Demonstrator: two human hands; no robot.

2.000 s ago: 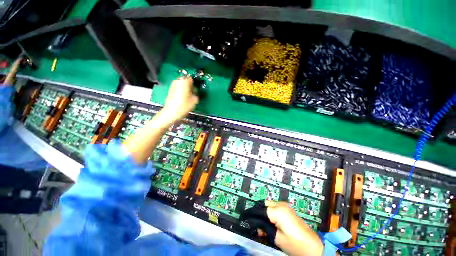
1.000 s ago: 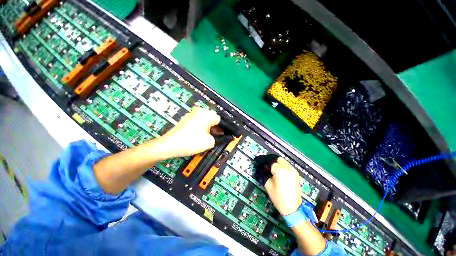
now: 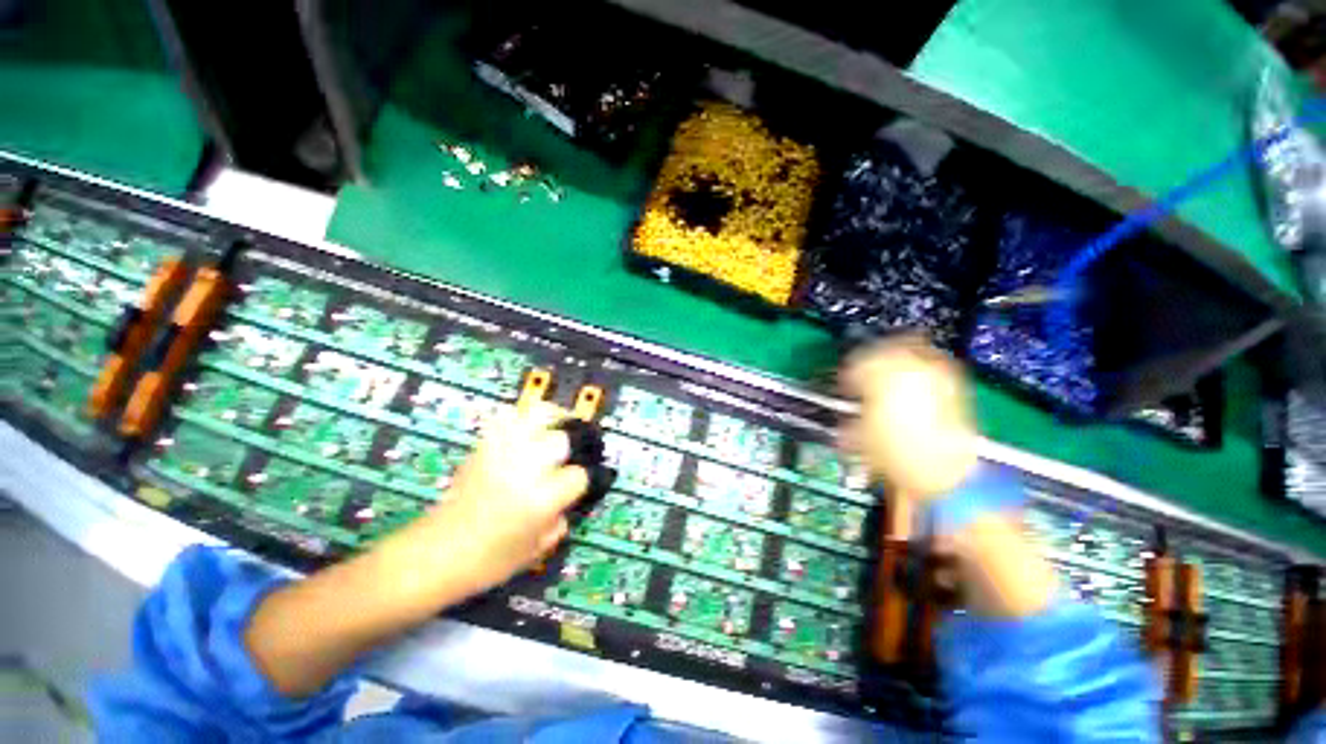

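Note:
My left hand (image 3: 527,487), with black coverings on its fingers, is over the orange-brown clamp bars where two black pallets meet; whether it holds a part cannot be told. My right hand (image 3: 913,414), with a light-blue wrist band, is blurred over the back edge of the pallet line, in front of the bin of black-silver components (image 3: 894,240). Its fingers are not clear. Green circuit boards (image 3: 727,538) sit in rows in the black pallet (image 3: 560,622) between the hands.
Bins of yellow components (image 3: 734,196) and blue components (image 3: 1035,342) stand under the shelf (image 3: 858,90). Small shiny parts (image 3: 509,180) lie loose on the green mat. A blue coiled cord (image 3: 1163,207) runs at the upper right. More pallets extend both ways.
My right hand has moved up and right from the boards towards the bins and is blurred. My left hand stays near the pallet joint. The camera view has turned.

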